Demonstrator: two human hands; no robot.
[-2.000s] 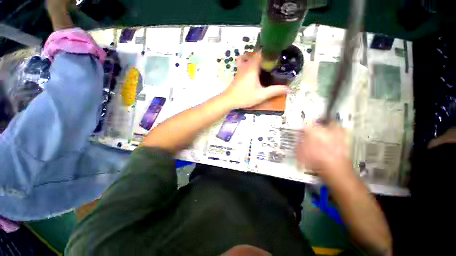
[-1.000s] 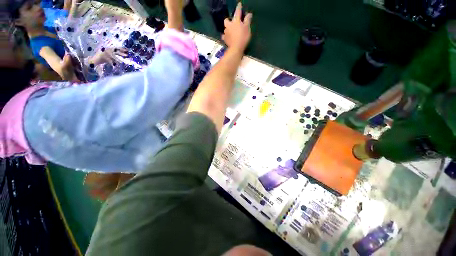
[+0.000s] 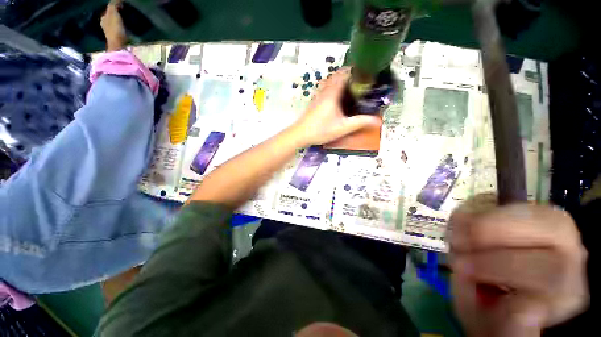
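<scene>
A green hand press stands at the top centre, its ram tip pointing down at a dark round housing. The housing sits on the orange-brown press pad. My left hand holds the housing from its left side, thumb in front. My right hand is closed around the end of the long dark press lever at the lower right, close to the camera and slightly blurred. A small red thing shows at my right hand; I cannot tell what it is.
Small dark discs lie left of the press on the paper-covered table. Yellow pieces lie further left. A co-worker's blue sleeve reaches over the table's left end. The dark green conveyor belt runs beyond.
My left hand has come back from reaching over the belt and now holds a housing on the pad, which was bare. The lever and my right hand have come into view.
</scene>
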